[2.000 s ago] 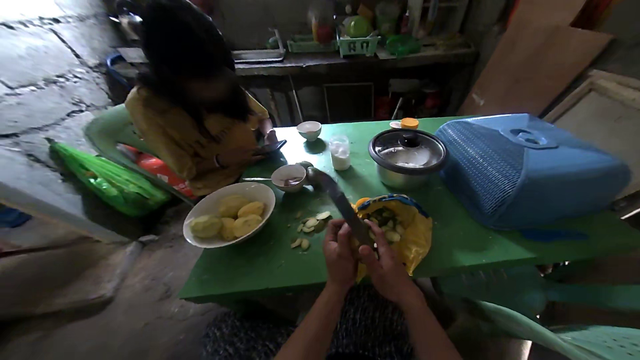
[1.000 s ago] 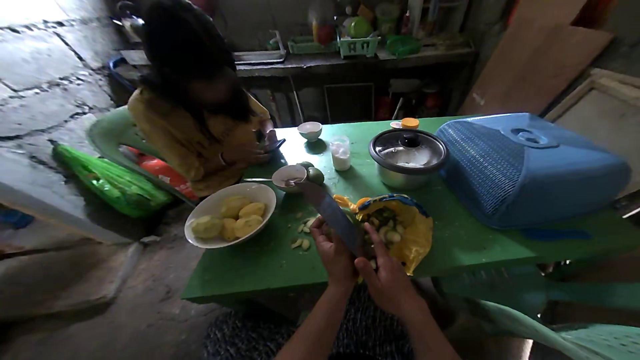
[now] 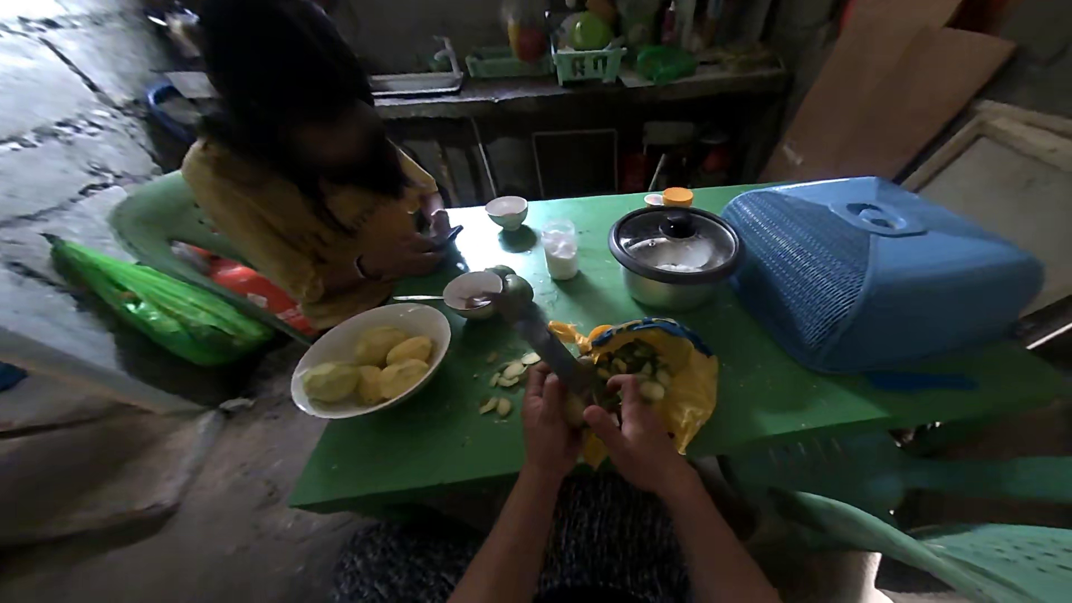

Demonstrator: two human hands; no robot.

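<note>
A large knife (image 3: 548, 343) slants up and left from between my hands, its blade blurred. My right hand (image 3: 636, 431) is around its lower end, where the handle is mostly hidden. My left hand (image 3: 548, 419) holds a pale piece of fruit or vegetable (image 3: 574, 410), largely covered by fingers and blade. Just beyond my right hand, a yellow plastic bag (image 3: 695, 394) lies open with green peelings (image 3: 641, 364) in it. Pale slices (image 3: 512, 370) are scattered left of the knife. A white bowl (image 3: 301, 368) of peeled yellowish fruit (image 3: 404, 377) stands farther left.
On the green table (image 3: 402, 452) stand a small bowl with a spoon (image 3: 471, 293), green fruit (image 3: 517, 289), another bowl (image 3: 507, 213), a plastic cup (image 3: 560, 251), a lidded pot (image 3: 674, 260) and a blue basket-like cover (image 3: 921, 268). A person (image 3: 293, 201) sits across at left, holding a phone.
The knife and my hands have shifted slightly, and the blade's angle has varied. Green fruit behind the small bowl, mostly covered by the blade two seconds ago, now shows more.
</note>
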